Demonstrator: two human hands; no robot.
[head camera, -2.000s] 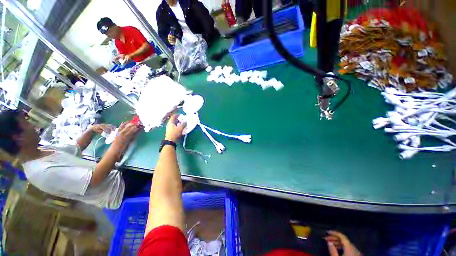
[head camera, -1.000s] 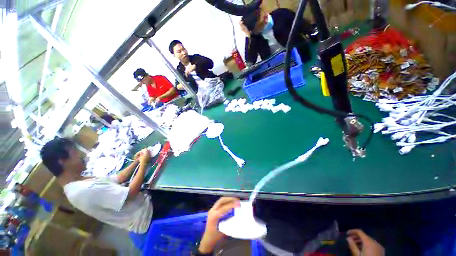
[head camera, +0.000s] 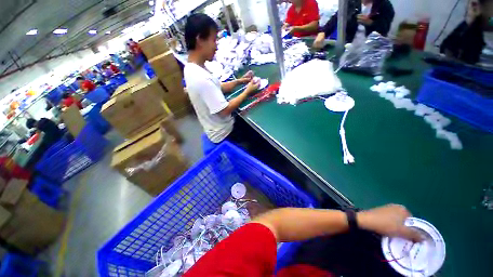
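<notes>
My left hand (head camera: 393, 223), with a dark wristband, reaches in from the bottom and grips a white lamp base (head camera: 415, 250) at the lower right. Its fingers lie over the inner part of the disc, and small wires show there. The disc is near the bench's front edge. My right hand is out of the picture. Another white lamp base (head camera: 339, 101) lies on the green bench (head camera: 302, 135) with its white cord and connectors pointing toward me.
A blue slatted crate (head camera: 162, 213) holding wired discs stands below the bench. A white heap (head camera: 312, 81), small white pieces (head camera: 416, 108), a clear bag (head camera: 367, 53) and a blue bin (head camera: 457, 97) are on the bench. A worker (head camera: 208, 92) is at the left, with cartons (head camera: 146, 157) behind.
The view has swung left and down to the crate. My left hand has moved with a lamp base, now turned to show its wired inner side. My right hand has left the picture.
</notes>
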